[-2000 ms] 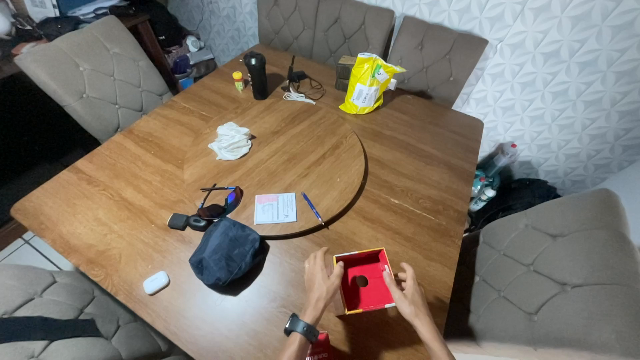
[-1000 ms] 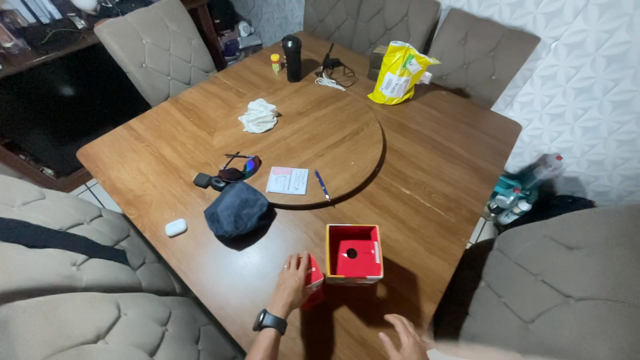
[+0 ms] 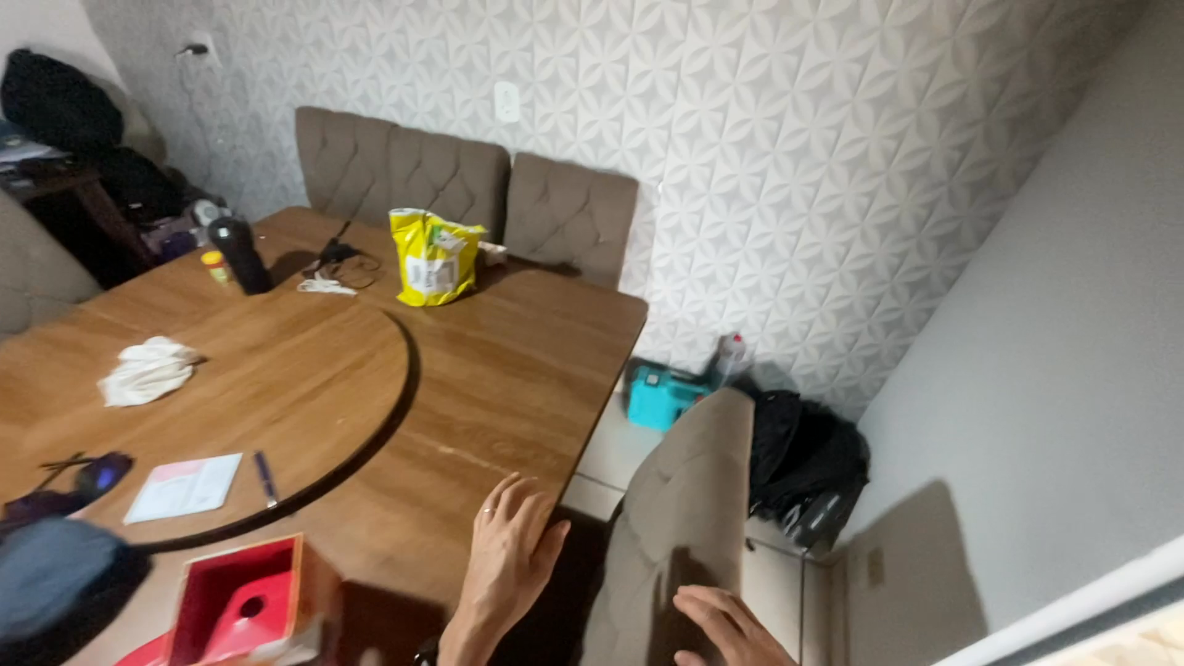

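Observation:
My left hand (image 3: 509,555), with a ring and a dark watch at the wrist, is held over the table's right edge with nothing in it, fingers slightly spread. At the bottom, my right hand (image 3: 726,629) is empty too, in front of the upholstered chair (image 3: 680,490). Left of my hands an open-topped box (image 3: 245,601) with a red inside and a dark round hole stands on the wooden table (image 3: 499,370). A blue pen (image 3: 265,479) and a printed paper (image 3: 183,487) lie on the round turntable (image 3: 305,388) beyond the box.
A dark blue cloth item (image 3: 65,583), sunglasses (image 3: 102,474) and a white cloth (image 3: 150,370) are at the left. Farther back stand a yellow package (image 3: 435,259), a black bottle (image 3: 240,257) and cables (image 3: 328,282). A turquoise case (image 3: 661,398) and black bag (image 3: 809,462) lie on the floor.
The view has swung right. My left hand has let go of the red piece beside the box. Both hands have moved away to the right of the box.

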